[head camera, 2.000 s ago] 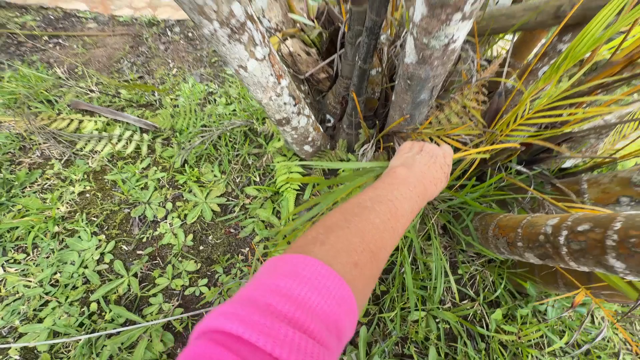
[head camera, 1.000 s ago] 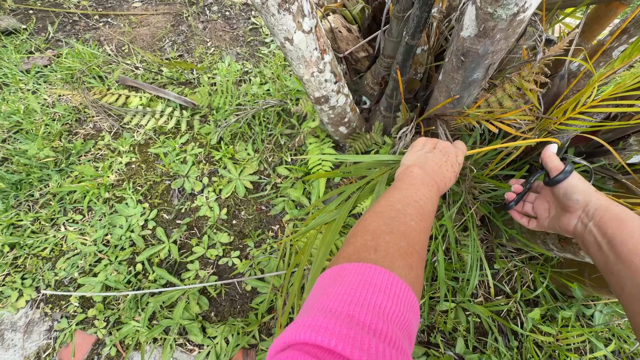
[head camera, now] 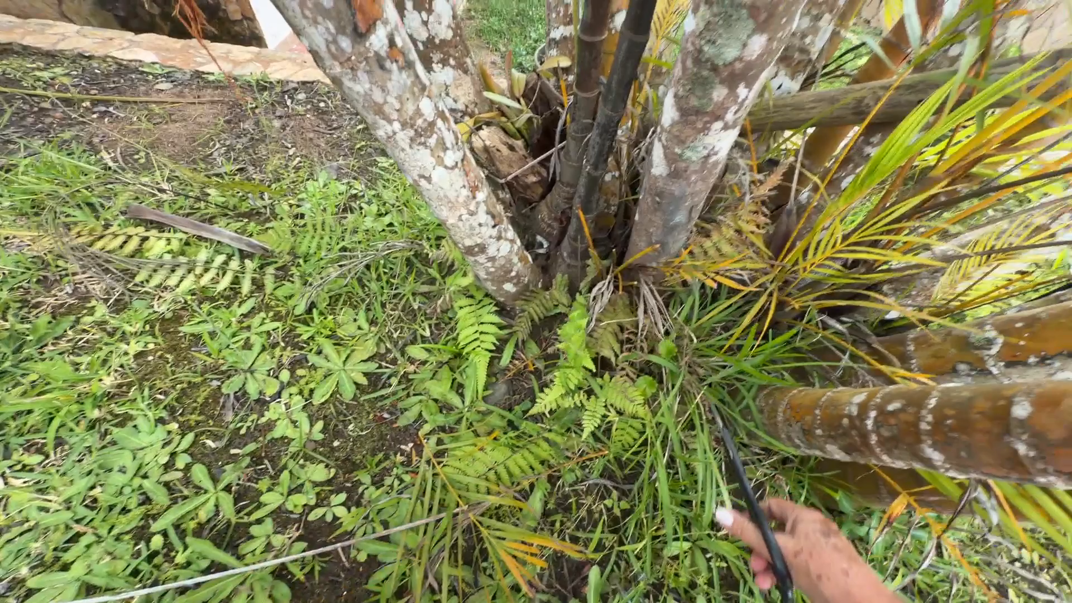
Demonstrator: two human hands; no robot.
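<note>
My right hand (head camera: 808,548) is at the lower right, closed around a black-handled cutting tool (head camera: 749,494), which looks like scissors or shears. The tool points up and away into long green grass blades (head camera: 670,452) beside the base of the palm clump; its tip is hidden among them. Left of the grass, green fern fronds (head camera: 574,356) grow at the foot of a lichen-spotted trunk (head camera: 452,159). A cut-looking yellow-green palm frond (head camera: 494,536) lies on the ground at bottom centre. My left hand is out of view.
Thick ringed palm stems (head camera: 930,423) lean in from the right, below yellowing palm leaves (head camera: 871,243). Dark slender stems (head camera: 599,126) rise between the trunks. A pale cord (head camera: 276,565) crosses the low weeds at the lower left. A stone edging (head camera: 151,54) runs along the top left.
My left hand, earlier at the grass by the trunk base, has left the view. My right hand, with the black-handled tool, is now lower in view, and the tool reaches into the grass.
</note>
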